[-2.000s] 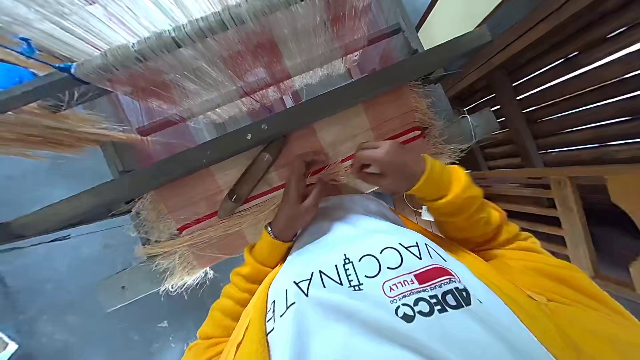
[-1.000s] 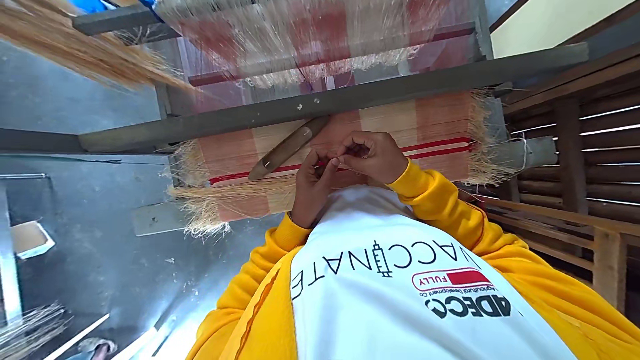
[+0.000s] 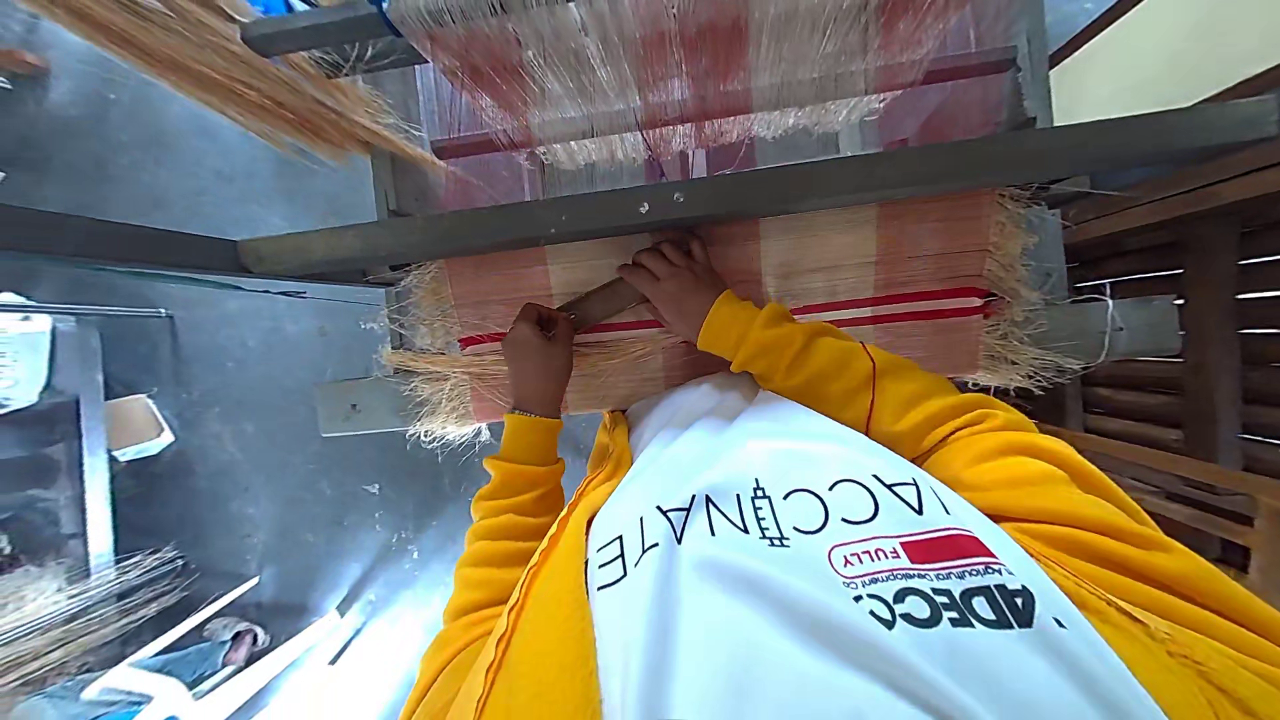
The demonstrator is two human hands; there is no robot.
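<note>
A striped handwoven cloth [image 3: 820, 245] of pink, cream and red bands lies on a wooden loom, its fringed fibre ends sticking out at both sides. On it rests a slim wooden shuttle [image 3: 605, 300], slanting between my hands. My left hand [image 3: 540, 345] pinches the shuttle's lower end. Over the shuttle's upper end lies my right hand [image 3: 675, 280], with curled fingers; its grip underneath is partly hidden. Loose straw-coloured fibres [image 3: 440, 365] lie across the cloth's left part, beside my left hand.
Just beyond my hands a wooden loom beam [image 3: 800, 180] crosses the view, with pale warp threads [image 3: 640, 50] behind it. A bundle of tan fibre [image 3: 230, 75] hangs at upper left. A person's foot [image 3: 240, 645] shows at lower left, and a slatted wooden wall [image 3: 1150, 400] stands at right.
My hands were close together over the cloth beside the shuttle; they have moved apart and are now at its two ends. The view has shifted.
</note>
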